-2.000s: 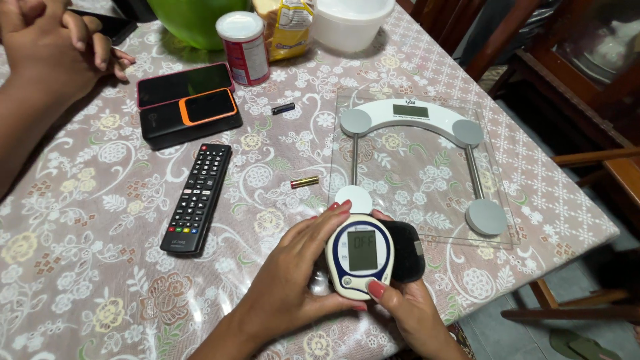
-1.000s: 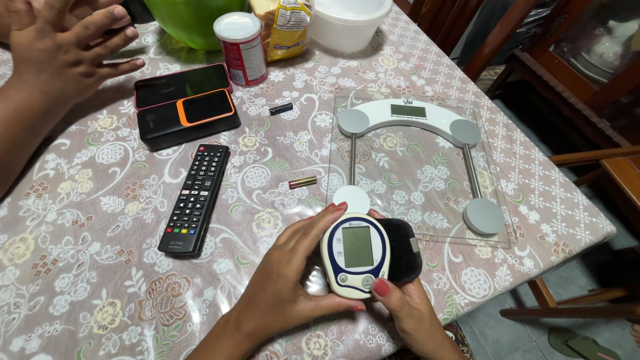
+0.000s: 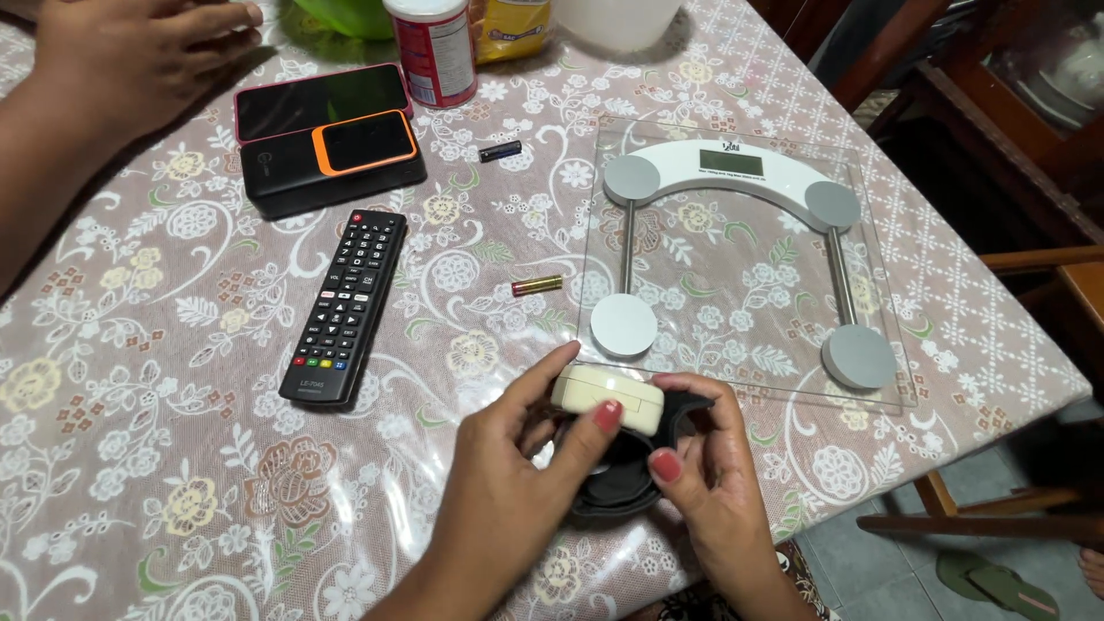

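Note:
My left hand [image 3: 526, 457] holds the cream wrist blood pressure monitor [image 3: 608, 397] by its left end, thumb on the side that faces me; its screen is hidden from view. My right hand [image 3: 707, 466] grips the monitor's black cuff [image 3: 617, 500], which curls below and to the right of the body. A gold and red battery [image 3: 536, 285] lies on the tablecloth just beyond my left fingers. Farther off rests a dark battery [image 3: 500, 152]. The glass bathroom scale [image 3: 729, 267] lies beyond my right hand.
At the left are a remote control [image 3: 343, 306], a black power bank [image 3: 332, 172] and a phone [image 3: 323, 102] with an orange-framed device [image 3: 366, 142]. A red can [image 3: 434, 52], yellow packet [image 3: 511, 30], white container [image 3: 617, 17] and green bowl [image 3: 354, 13] stand behind. Another person's hand [image 3: 147, 52] is upper left.
My hands have tilted the monitor, so its screen no longer shows and its side faces me. The display read OFF in the oldest frame and looked blank in the following one.

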